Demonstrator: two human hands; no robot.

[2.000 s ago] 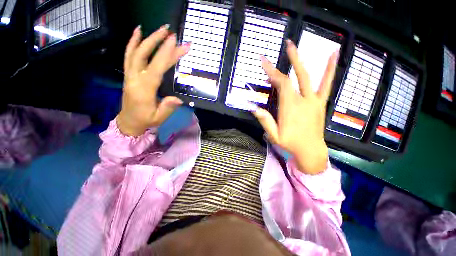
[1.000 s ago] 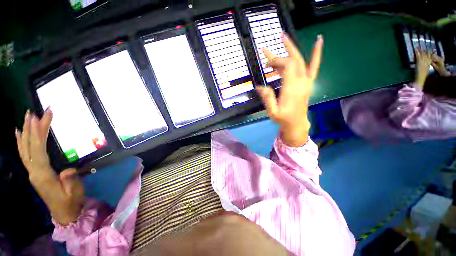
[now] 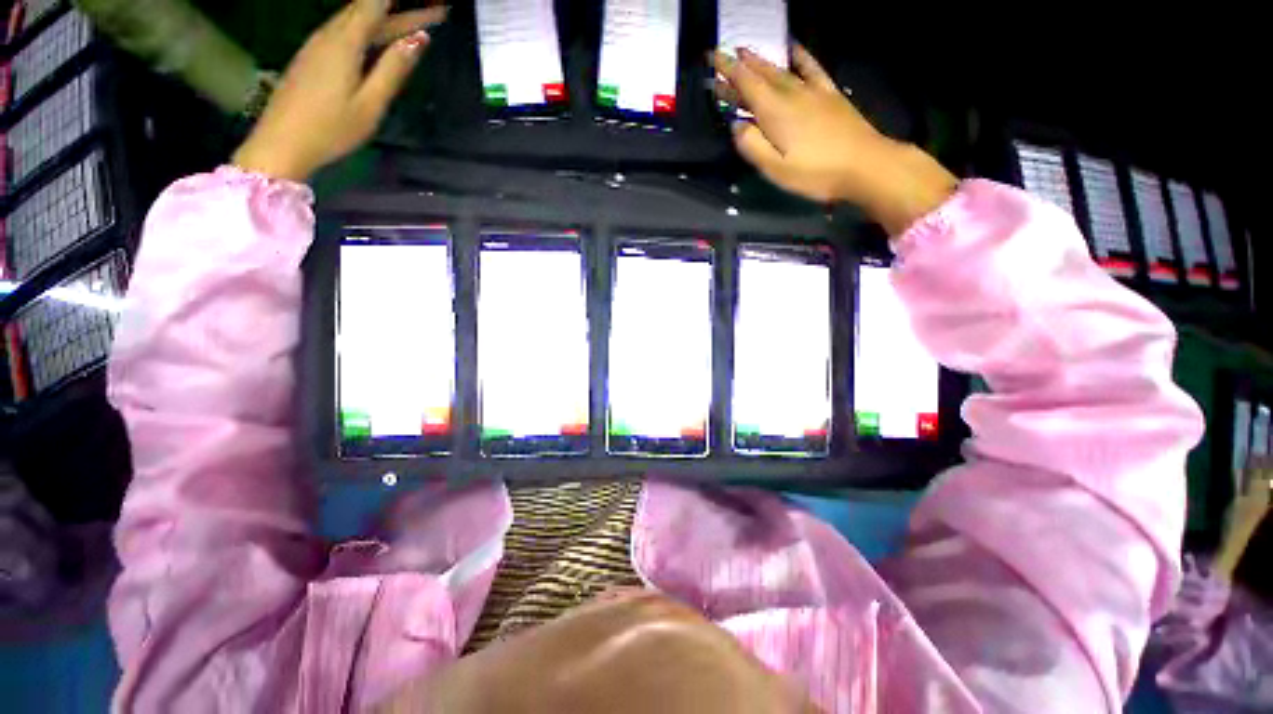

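Note:
A black phone tray (image 3: 600, 211) lies in front of me with several phones upright in its slots. The middle phone (image 3: 659, 342) shows a white screen with small green and red blocks at the bottom, like the others. A second tray lies behind it, with lit phones such as this one (image 3: 638, 49). My right hand (image 3: 803, 126) is over the right phone (image 3: 754, 31) of the back tray, fingertips on or just above its screen. My left hand (image 3: 332, 87) is at the back tray's left side, fingers apart, holding nothing visible.
Loaded trays with lit phones stand at the left (image 3: 59, 195) and right (image 3: 1134, 209). A pale green hose (image 3: 175, 53) runs at the upper left. Another person's sleeve and hand (image 3: 1240, 523) show at the right edge.
Both hands have moved from the near tray to the back tray. The near tray now sits centred in view, and its right-hand phones have changed from grids to white screens.

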